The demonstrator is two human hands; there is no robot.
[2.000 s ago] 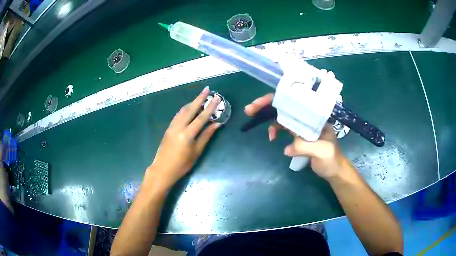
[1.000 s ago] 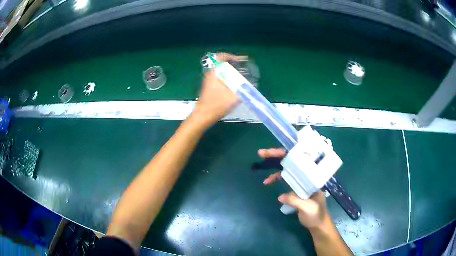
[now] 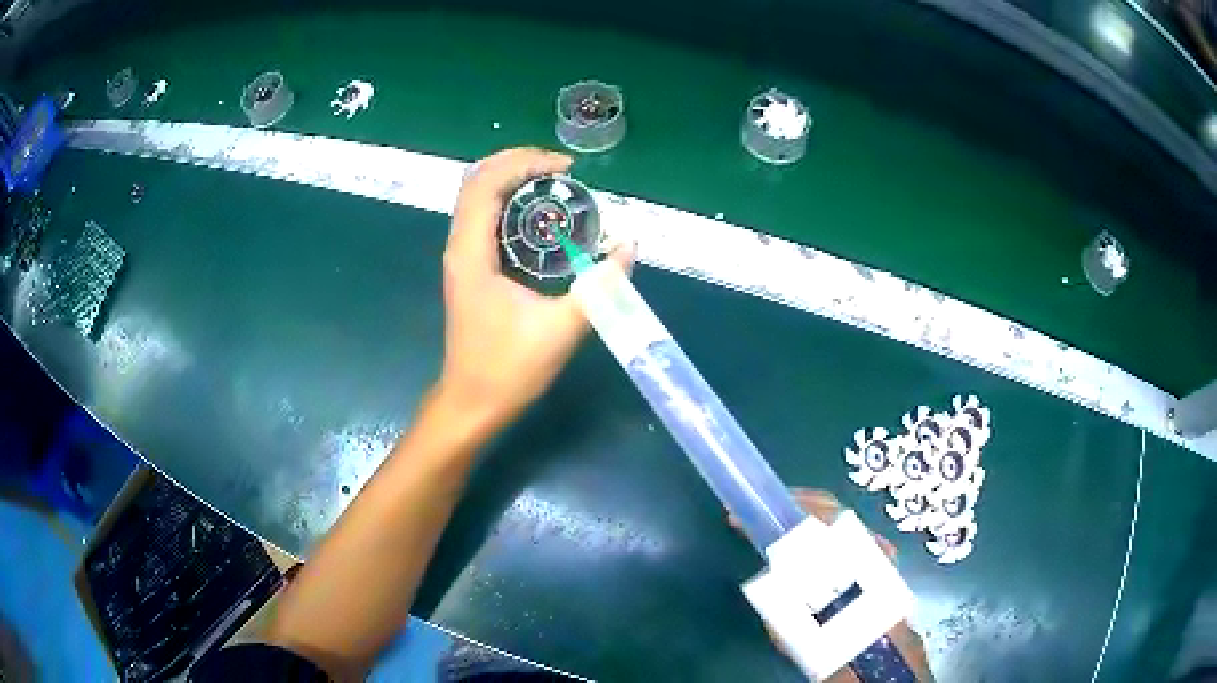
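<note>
My left hand (image 3: 501, 300) holds a clear fan housing (image 3: 547, 227) over the white rail, its open side and coppery centre facing me. My right hand (image 3: 830, 523) is mostly hidden under the white dispensing gun (image 3: 834, 596) and grips it near the lower right. The gun's long translucent barrel (image 3: 694, 407) points up and left. Its green tapered tip (image 3: 573, 251) reaches into the housing near the centre; whether it touches is not clear.
A cluster of white rotors (image 3: 928, 464) lies on the bench at right. On the belt are a housing (image 3: 590, 116), an assembled fan (image 3: 777, 127), another housing (image 3: 267, 99) and a loose rotor (image 3: 352, 99). A green perforated panel (image 3: 88, 278), blue bin (image 3: 32, 144) and floor-level box (image 3: 174, 574) are at left.
My left hand has moved back from the belt with a housing held up to the green tip. The view has turned, showing the rotor cluster. An assembled fan now stands on the belt.
</note>
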